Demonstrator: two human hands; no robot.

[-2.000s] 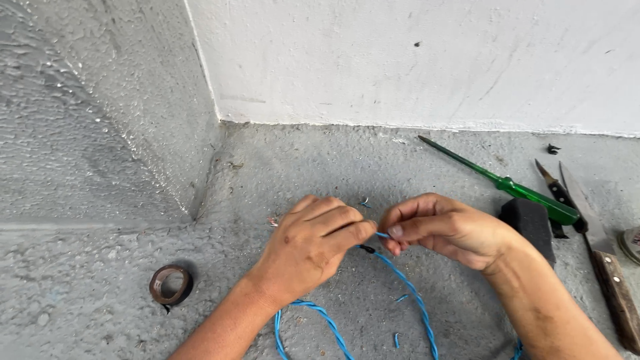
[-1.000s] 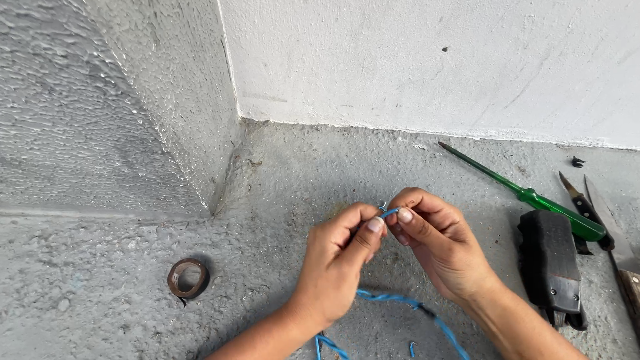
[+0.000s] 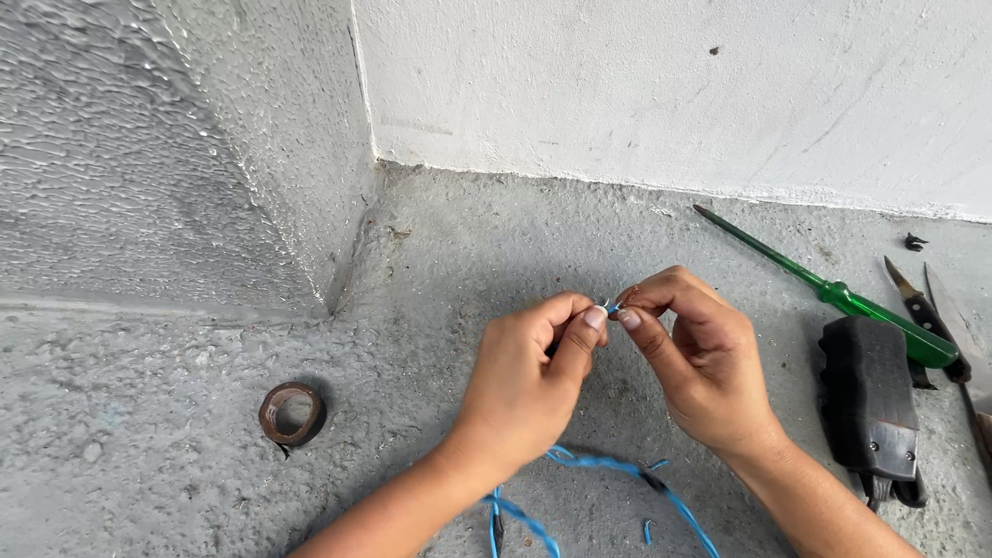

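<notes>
My left hand pinches a blue insulated wire between thumb and forefinger near the middle of the view. Close on its right, my right hand grips the wire's end between thumb and fingertips, where fine copper strands show by the forefinger. Below the hands, a twisted blue cable curves over the concrete, with black tape wrapped round it in places. How the pinched end joins this cable is hidden behind my left hand.
A roll of dark tape lies at the left. On the right are a green-handled screwdriver, a black-cased device, a black-handled knife and another blade. Blue wire scraps lie below. A wall stands behind.
Two seconds ago my left hand was palm-down over the wire; now its thumb faces up. Both hands hold the wire end raised off the cable, and copper strands now show at my right fingertips.
</notes>
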